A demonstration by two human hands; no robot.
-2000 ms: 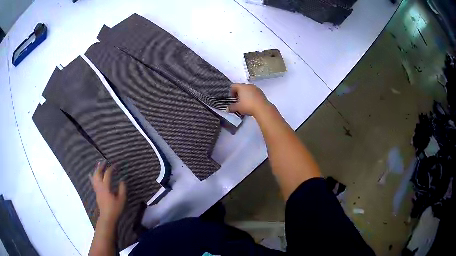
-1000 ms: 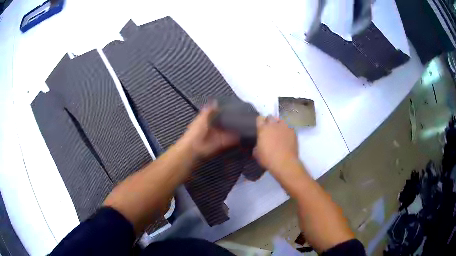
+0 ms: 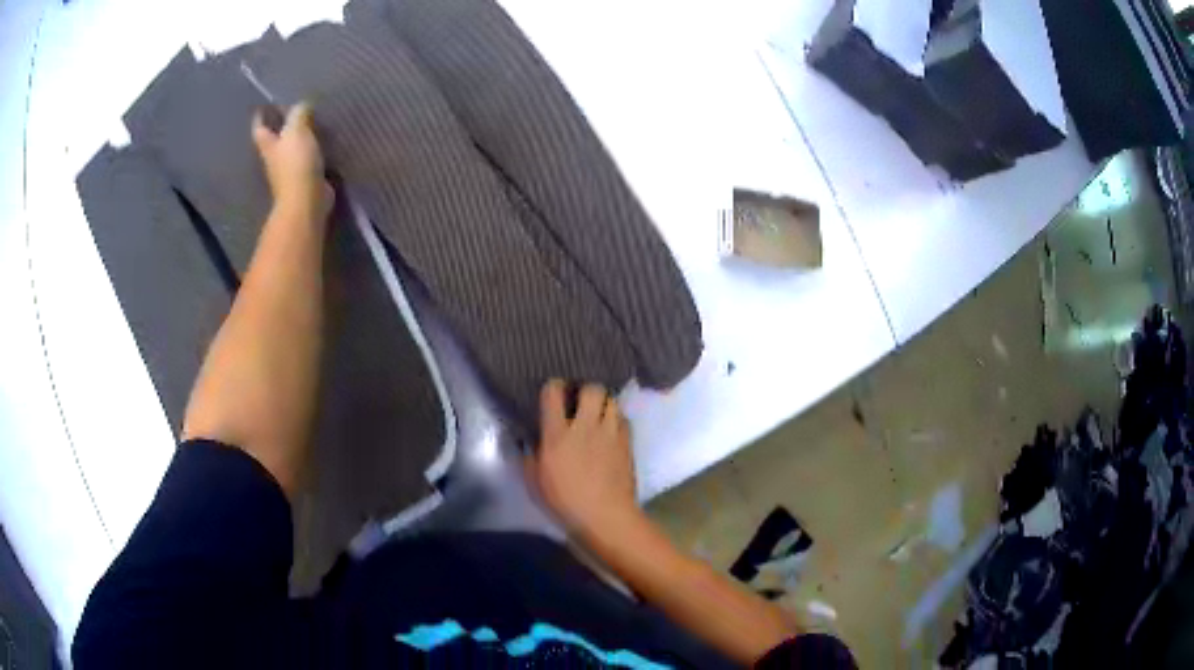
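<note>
Long grey-brown striped cut panels lie side by side on the white table. My left hand (image 3: 296, 164) is at the upper inner edge of the right stack (image 3: 432, 196), fingers bent at its border with the left stack (image 3: 367, 393). My right hand (image 3: 583, 458) is at the lower end of the right stack, its fingertips at the cloth edge. The stack's outer part looks folded or rounded along its right side. White layers show along the left stack's inner edge. Whether either hand pinches the cloth is hard to tell.
A small open box (image 3: 775, 230) sits right of the panels. Dark grey cut pieces (image 3: 936, 98) stand or lie at the upper right of the table (image 3: 733, 393). Dark and pale scraps (image 3: 1061, 524) cover the floor beyond the table edge.
My hands have parted from the blurred grey bundle they held together. My left hand has moved up and left, my right hand down and left. The right stack sits differently, its outer side now rounded.
</note>
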